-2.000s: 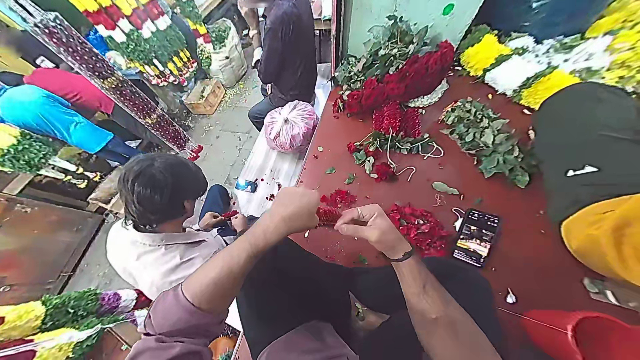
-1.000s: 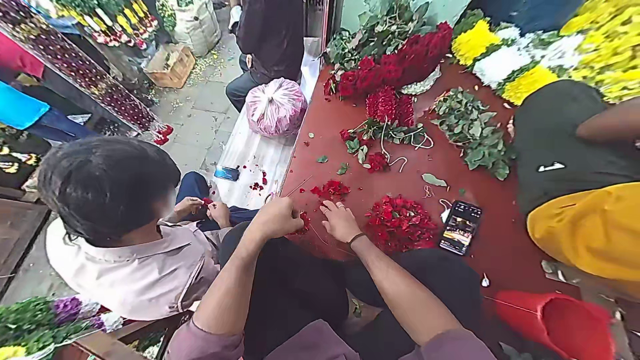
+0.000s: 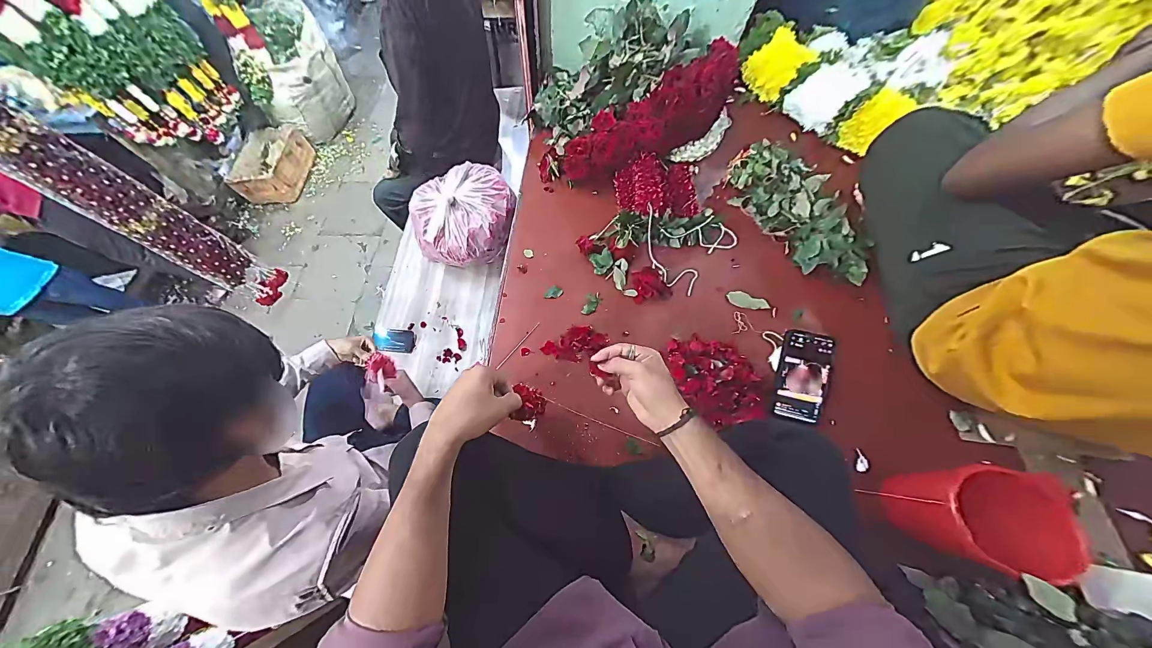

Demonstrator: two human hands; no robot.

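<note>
My left hand point(image 3: 477, 402) is closed around a thin needle point(image 3: 519, 345) that points up from its fingers, with a bunch of threaded red petals point(image 3: 531, 402) at its right side. A thread point(image 3: 594, 419) runs from the petals to the right, below my right hand. My right hand point(image 3: 637, 378) pinches red petals point(image 3: 605, 371) between thumb and fingers. Just beyond it lies a small heap of red petals point(image 3: 576, 343) on the red-brown table point(image 3: 558, 243). A larger petal pile point(image 3: 717, 382) lies to its right, partly behind my wrist.
A phone point(image 3: 804, 376) lies right of the petals. Red roses point(image 3: 657, 112), leafy stems point(image 3: 801, 211) and yellow flowers point(image 3: 778, 63) lie at the back. A red bucket point(image 3: 1021, 522) lies tipped at lower right. One person sits close at left, another at right; a pink-white bag point(image 3: 462, 214) stands beyond.
My hands, close together two seconds ago, are now apart. My right hand has lifted from the small petal heap with petals in its fingers.
</note>
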